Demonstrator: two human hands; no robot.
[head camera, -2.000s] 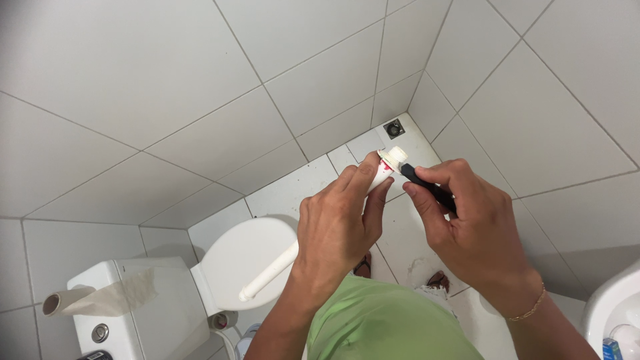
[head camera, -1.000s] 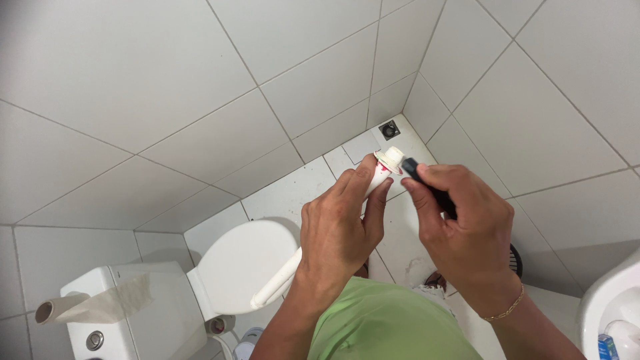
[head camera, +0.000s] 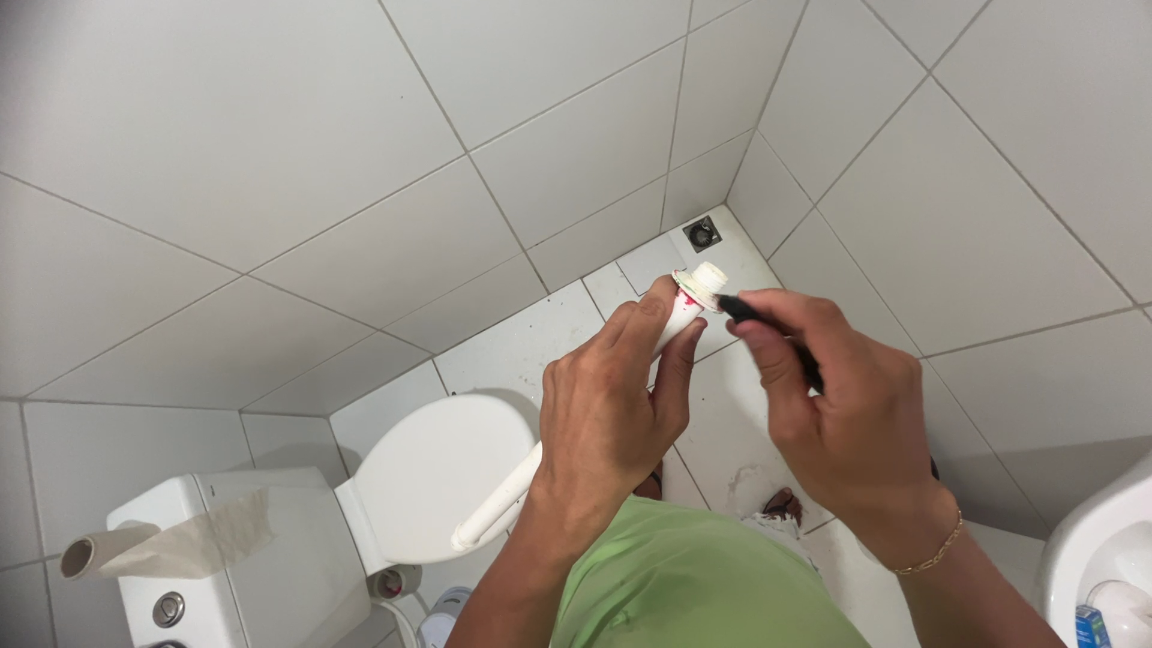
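My left hand (head camera: 616, 387) is closed around a white plastic pipe (head camera: 677, 326), whose long end runs out below the hand over the toilet lid. At its top are a round flange (head camera: 697, 292) and a short threaded neck (head camera: 710, 275); red marks show just under the flange. Between the thumb and fingers of my right hand (head camera: 828, 387) is a slim black tool (head camera: 740, 309), its tip at the flange's right edge. Most of the tool is hidden by the hand, so its kind cannot be told.
A toilet with a closed white lid (head camera: 450, 468) stands at lower left, its cistern (head camera: 279, 558) bearing a paper roll (head camera: 99, 551). A floor drain (head camera: 702, 234) lies in the tiled corner. At lower right is a white washbasin (head camera: 1071, 531) with a blue box (head camera: 1091, 627) in it.
The tip of the black tool has shifted slightly around the flange. Both hands keep their holds on the pipe and the tool.
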